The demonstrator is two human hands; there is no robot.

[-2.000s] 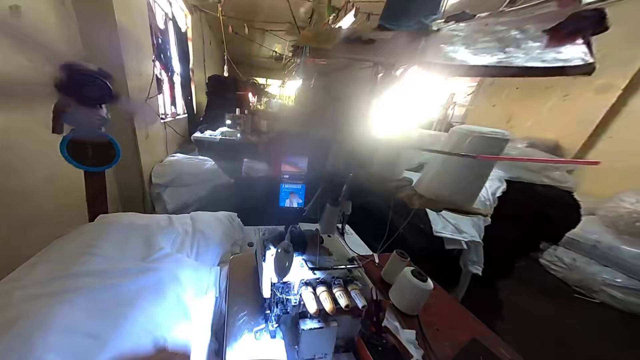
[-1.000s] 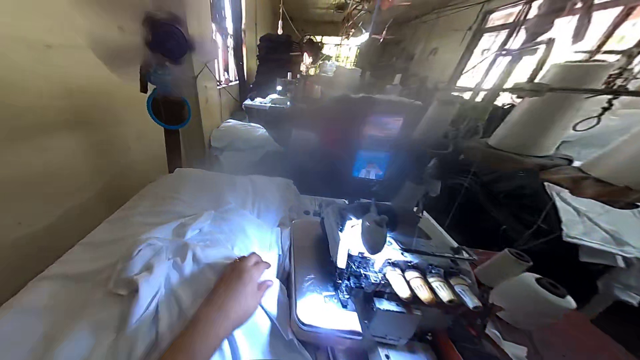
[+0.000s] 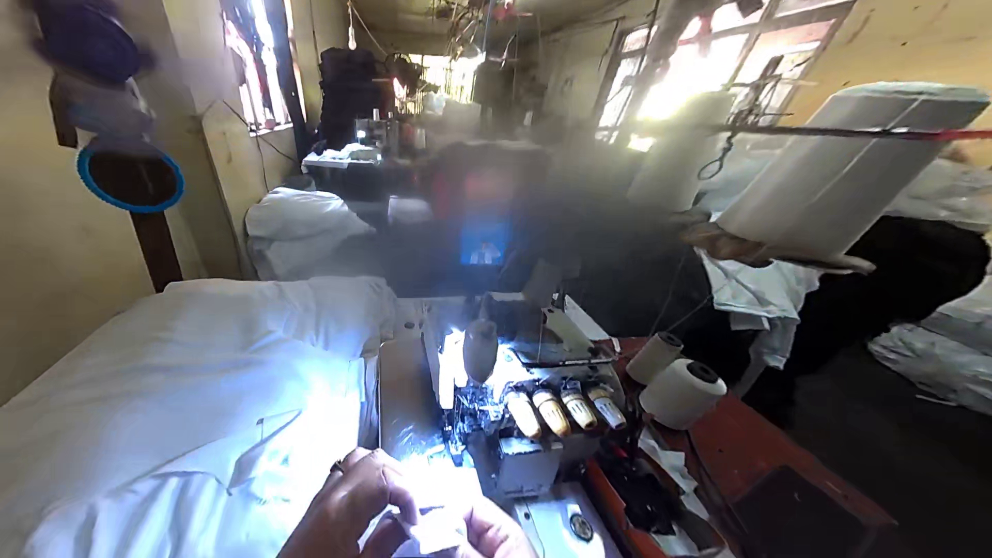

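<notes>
At the bottom centre, my left hand (image 3: 360,496), with a ring on one finger, pinches a piece of white fabric (image 3: 440,527). My right hand (image 3: 492,531) grips the same fabric from the other side, partly cut off by the lower edge. Both hands are just in front of the needle area of an overlock sewing machine (image 3: 531,457), whose lamp lights the fabric brightly. Several tension dials (image 3: 552,411) line the machine's front. White cloth (image 3: 178,372) lies heaped to the left of the machine.
White thread cones (image 3: 682,394) stand on the red tabletop (image 3: 744,442) at right, near an orange tray (image 3: 620,496) with dark items. Large thread cones (image 3: 852,170) hang over the upper right. A blue-rimmed mirror (image 3: 130,177) is at the left wall. Wrapped white bundles (image 3: 938,356) lie far right.
My left hand has moved from the white cloth heap to the front of the machine. My right hand has come into view, and both now hold a small white piece.
</notes>
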